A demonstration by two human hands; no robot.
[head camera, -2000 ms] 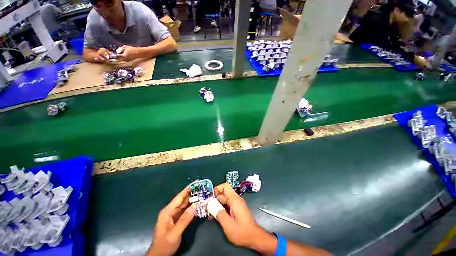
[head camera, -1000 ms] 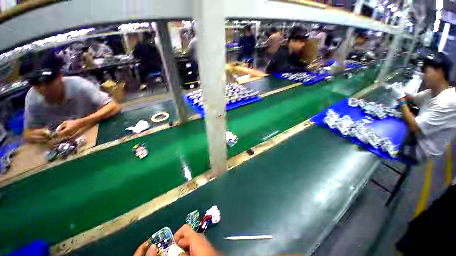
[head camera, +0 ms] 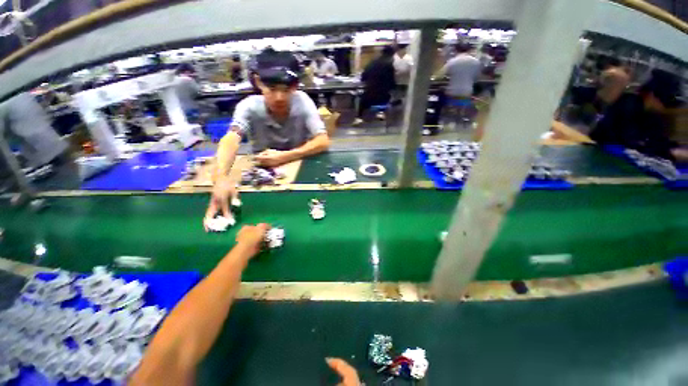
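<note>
My left hand reaches over the green belt, its fingers closed at a small white unit. The unit's details are blurred, and the fingers partly hide it. My right hand is at the bottom edge over the bench, with only a finger or thumb and part of the hand showing; whether it holds anything cannot be seen. A green board cluster and a white part with red wires lie beside it on the dark green bench.
A person opposite reaches a hand to a white piece on the belt. Another cluster lies on the belt. A pale post stands right of centre. A blue tray of white housings is at left, under my left forearm.
The view has swung back left. My left hand has gone from the board at the bench out to the belt. The person opposite has stretched an arm onto the belt.
</note>
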